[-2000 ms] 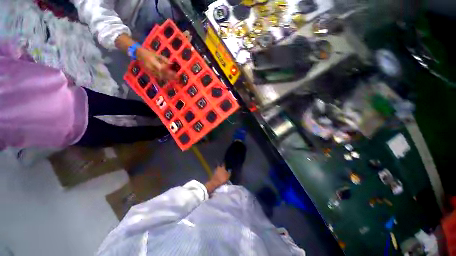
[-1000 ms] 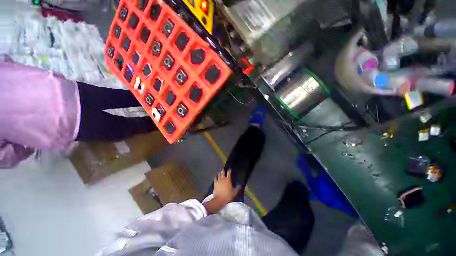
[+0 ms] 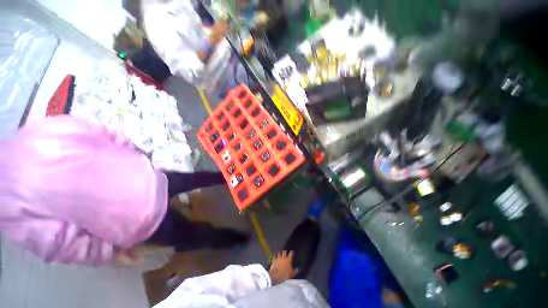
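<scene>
The red compartment tray (image 3: 249, 195) stands beside the bench edge, filled mostly with black squares and a few pale units. Neither of my hands is on it. My left hand (image 3: 282, 266) rests on my dark-clad leg below the tray, empty with fingers apart. My right hand is not identifiable; a small blurred skin-toned patch shows at the bottom edge. Small loose parts, such as a dark square unit (image 3: 445, 274), lie on the green mat (image 3: 384, 231) at the right.
A person in pink (image 3: 90, 186) stands at left. Another person's white sleeve (image 3: 174, 36) is at the top. A yellow-fronted heating plate (image 3: 286, 110), solder wire reel (image 3: 353, 178) and crowded holder line the bench. Blue plastic (image 3: 354, 271) is below the bench edge.
The tray appears lower and farther right than one second ago, and smaller. The person at the top has drawn back from the tray since two seconds ago. My left hand stays on my leg.
</scene>
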